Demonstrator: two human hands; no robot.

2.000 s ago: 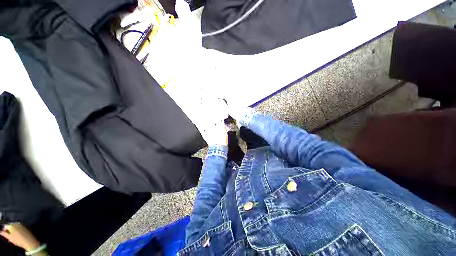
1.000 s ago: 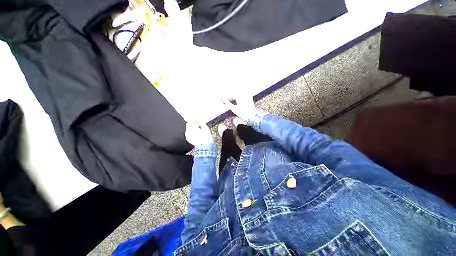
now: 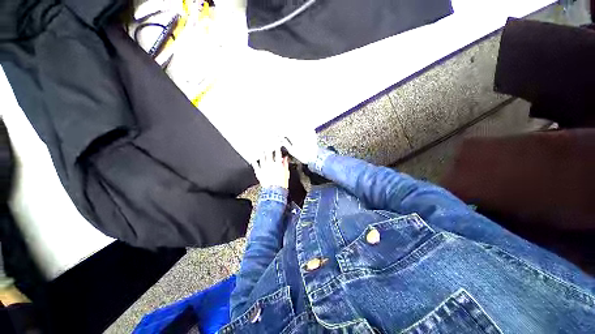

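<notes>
My left hand (image 3: 272, 169) is at the near edge of the white table (image 3: 287, 91), with its fingers over the edge. My right hand (image 3: 300, 149) is just beside it, its fingertips close to the left ones. Both hands are overexposed against the white top. Whether a small item lies between the fingertips cannot be made out. A large black garment (image 3: 169, 150) lies to the left and hangs over the table edge. A black piped garment piece (image 3: 339, 26) with one pale curved line lies at the back.
A thin dark tool (image 3: 163, 38) and yellow strips (image 3: 201, 94) lie on the table at upper left. A blue crate (image 3: 196, 310) stands on the floor at bottom left. Dark brown cloth (image 3: 548, 72) hangs at right. Part of another person's arm (image 3: 10, 293) shows at lower left.
My hands were apart one second ago and are now close together at the table edge. The table and garments have shifted slightly left and up in view.
</notes>
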